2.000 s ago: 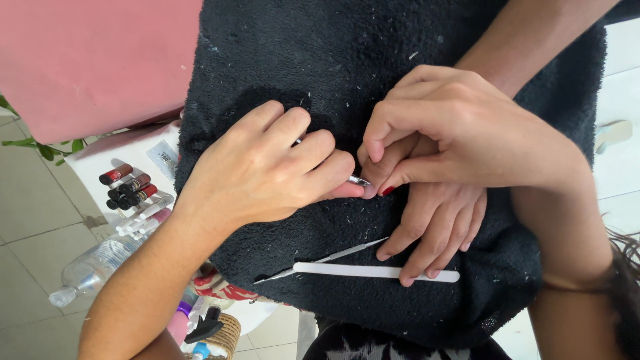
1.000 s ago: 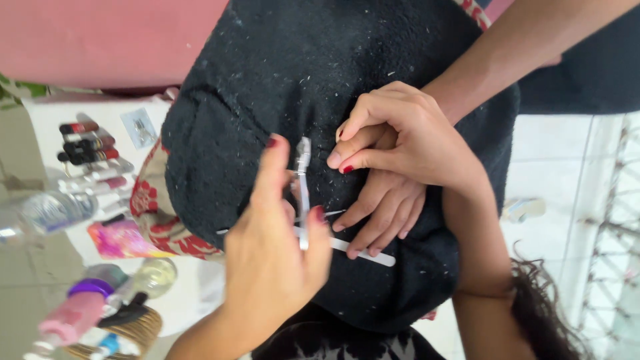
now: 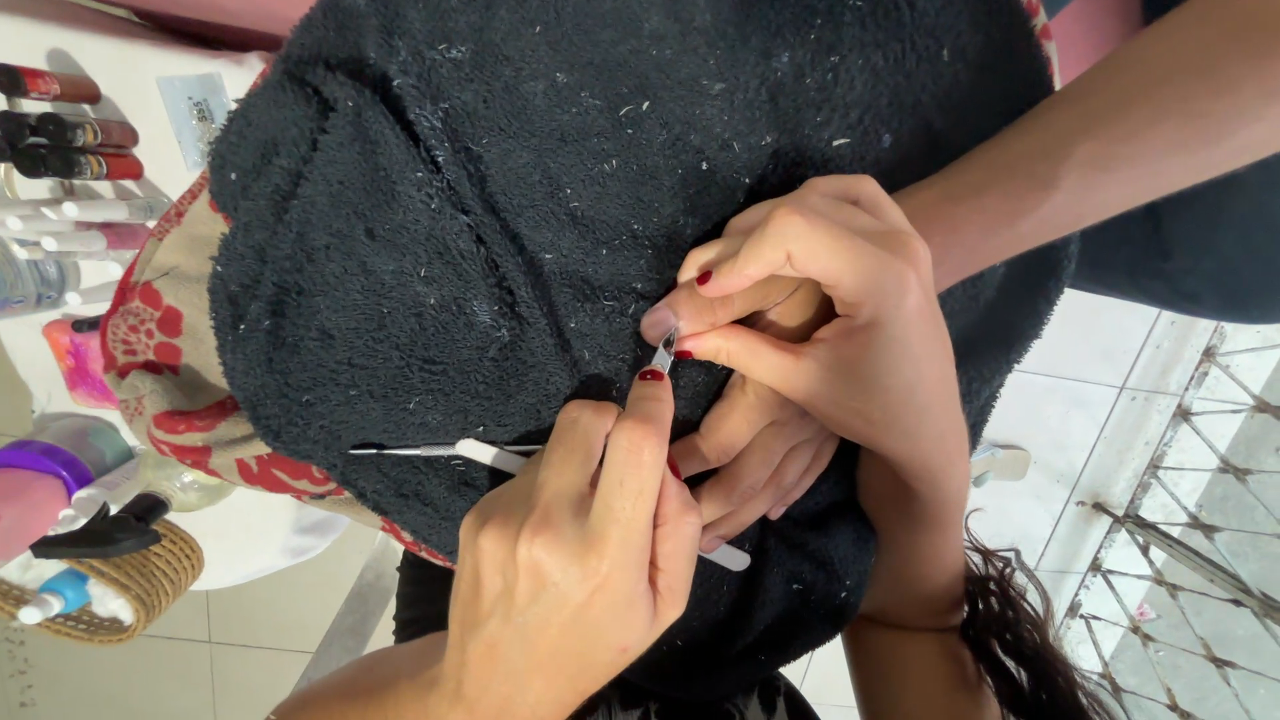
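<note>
My left hand (image 3: 575,540) grips small metal cuticle nippers (image 3: 663,355), their handles mostly hidden by my fingers. The jaws touch the edge of another person's fingernail (image 3: 658,324). My right hand (image 3: 850,290) pinches that finger between thumb and fingertips, from the right. The other person's remaining fingers (image 3: 765,460) lie below, on a black towel (image 3: 480,220). A white nail file (image 3: 727,556) passes partly under my left hand and the other person's fingers. A thin metal cuticle tool (image 3: 405,450) lies beside it, its right part hidden.
At left, a white surface (image 3: 270,535) holds several nail polish bottles (image 3: 90,165), a small clear packet (image 3: 195,115), a pink bottle with a purple band (image 3: 40,480) and a wicker basket (image 3: 165,575). The other person's forearm (image 3: 1080,160) crosses at upper right. Small pale scraps dot the towel.
One second ago my left hand was lower, its fingers spread around the nippers; now it is closed around them at the other person's fingertip. My right hand still holds that finger.
</note>
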